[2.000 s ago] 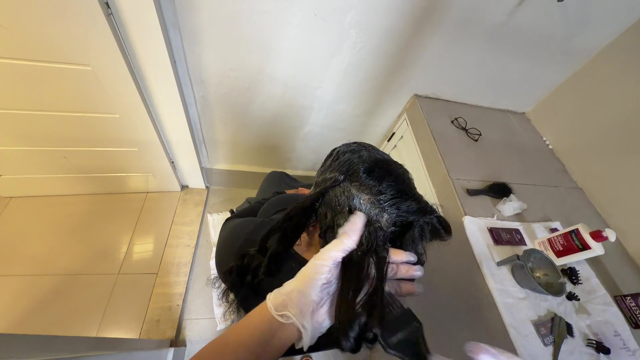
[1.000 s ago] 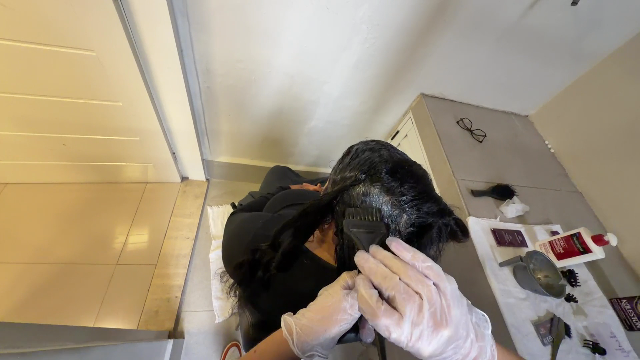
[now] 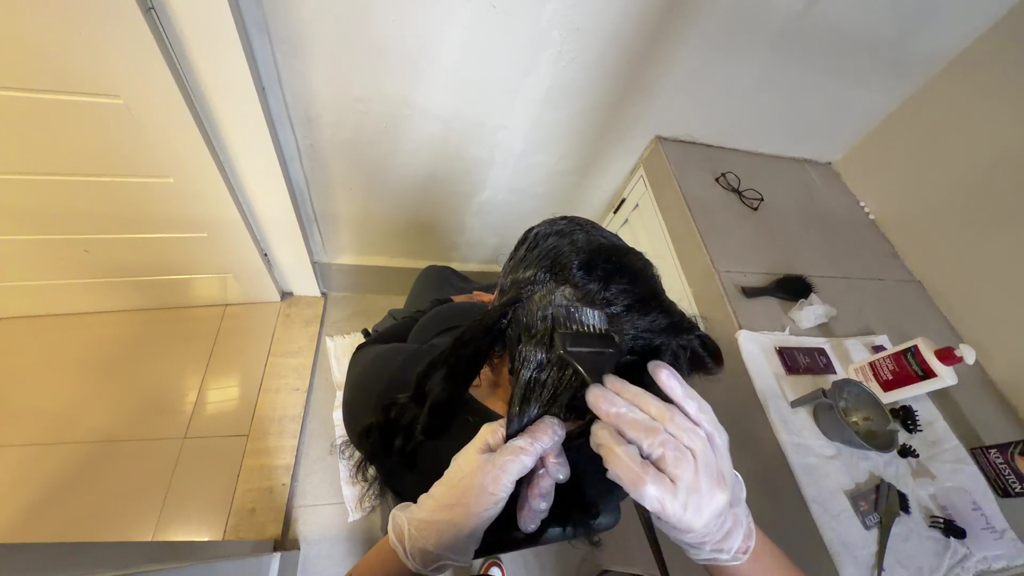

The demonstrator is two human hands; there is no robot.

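Observation:
A seated person in black [image 3: 400, 360] faces away, with wet-looking dark hair [image 3: 576, 248] hanging over the shoulders. My left hand [image 3: 488, 488], in a clear glove, pinches a lock of that hair [image 3: 536, 384] below the nape between thumb and fingers. In my right hand [image 3: 672, 464], gloved too, is a black tint brush [image 3: 588, 352]; its bristles lie against the hair at the back of the head and its handle slants down below the palm. A grey tint bowl [image 3: 856, 416] with product residue stands on a white towel [image 3: 784, 432] at the right.
A tiled counter [image 3: 712, 216] runs along the right, with eyeglasses [image 3: 739, 190], a black hairbrush [image 3: 780, 288] and crumpled tissue [image 3: 812, 311]. On the towel lie a Neutrogena pump bottle [image 3: 912, 370], several black hair clips [image 3: 946, 526] and a comb [image 3: 886, 520]. A door [image 3: 104, 176] is at left.
Two seconds ago my left hand was higher, against the back of the head; now it holds the lock lower down. My right hand has come in from the lower edge with the brush.

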